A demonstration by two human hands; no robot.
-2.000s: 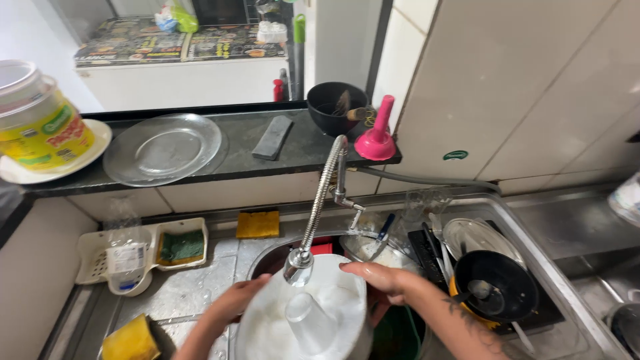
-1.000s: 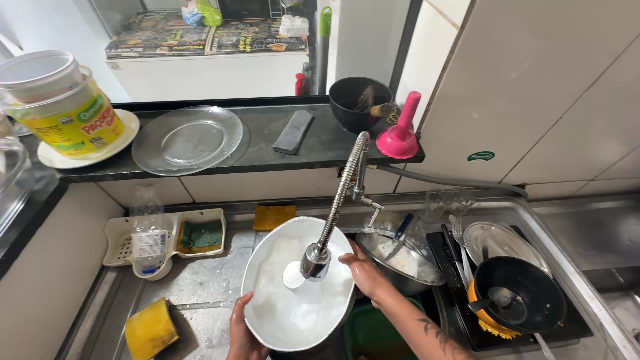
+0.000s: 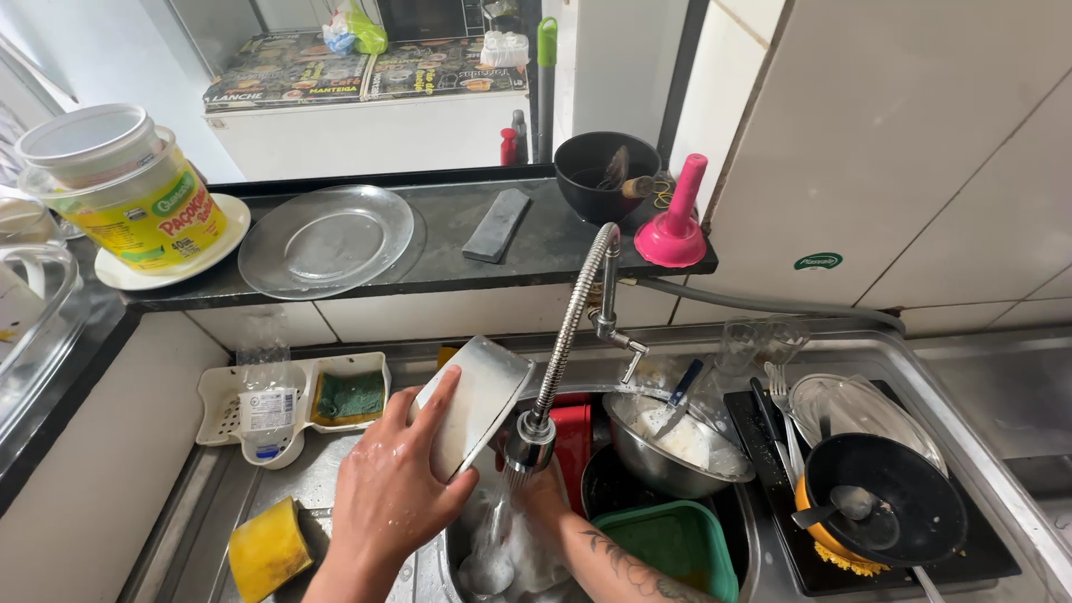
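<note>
My left hand grips a white container, tilted on its side over the left edge of the sink basin. Water streams from the spray head of a flexible metal faucet. Beneath it, my right hand is partly hidden behind the spray head and water, by a whitish item low in the basin; whether it holds anything is unclear. Right of it in the sink are a green plastic container, a red item and a steel bowl with white foamy contents and a blue-handled knife.
A yellow sponge and a white sponge holder lie left of the basin. A black bowl, cutlery and a clear plate crowd the right side. Above, the dark ledge bears a glass plate, a sharpening stone and a pink plunger.
The white container, held by both hands under the faucet before, is now tilted to the left in my left hand. My right hand has come off its rim and moved down under the water stream.
</note>
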